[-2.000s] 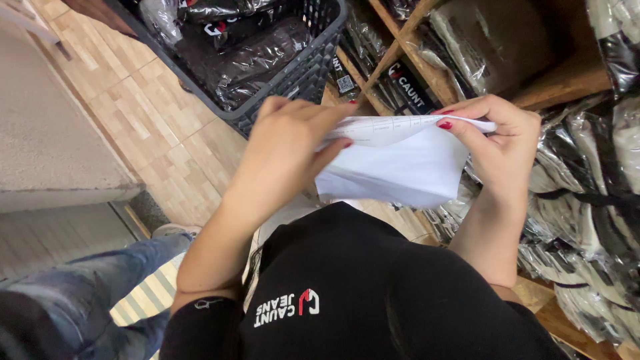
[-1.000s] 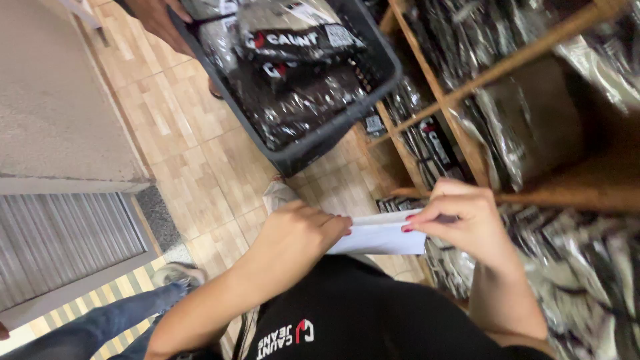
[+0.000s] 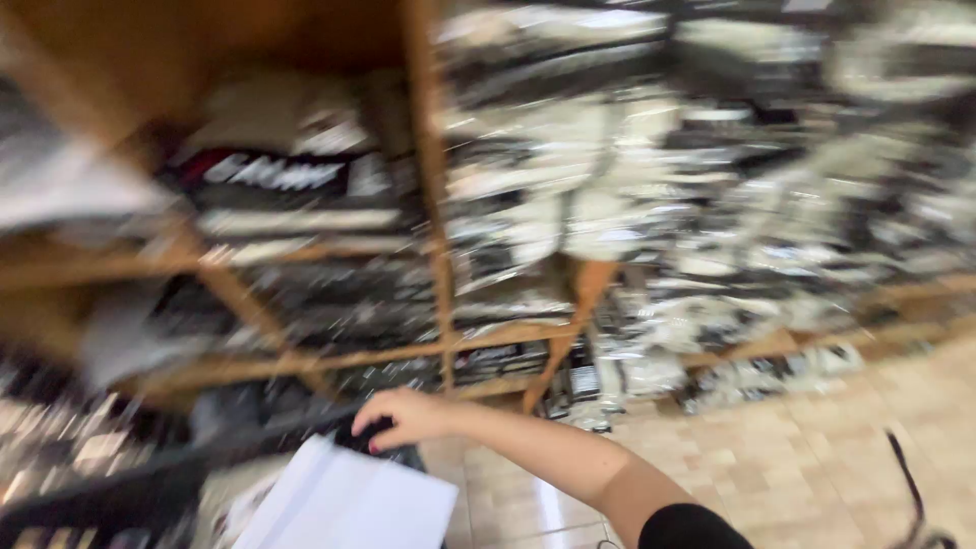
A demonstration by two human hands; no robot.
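My right hand (image 3: 404, 419) reaches out over the rim of a dark plastic basket, its fingers apart and curved, with nothing seen in them. Just below and left of it are white paper sheets (image 3: 358, 496) with a crease, over the basket; whether they touch the hand is unclear. My left hand is out of view, and what supports the paper is hidden. Inside the basket (image 3: 152, 465) lie plastic-wrapped packages, blurred by motion.
Wooden shelving (image 3: 438, 229) spans the upper view, its compartments holding stacks of plastic-wrapped garments (image 3: 686, 191). A dark package (image 3: 274, 171) with printed lettering lies in one compartment. Tiled floor (image 3: 801, 450) shows at the lower right, with a thin dark cord-like thing at its edge.
The view has swung strongly toward the shelves. My right hand has let go of the paper, which both hands held before. My left hand has left the view, and the paper now appears opened wider.
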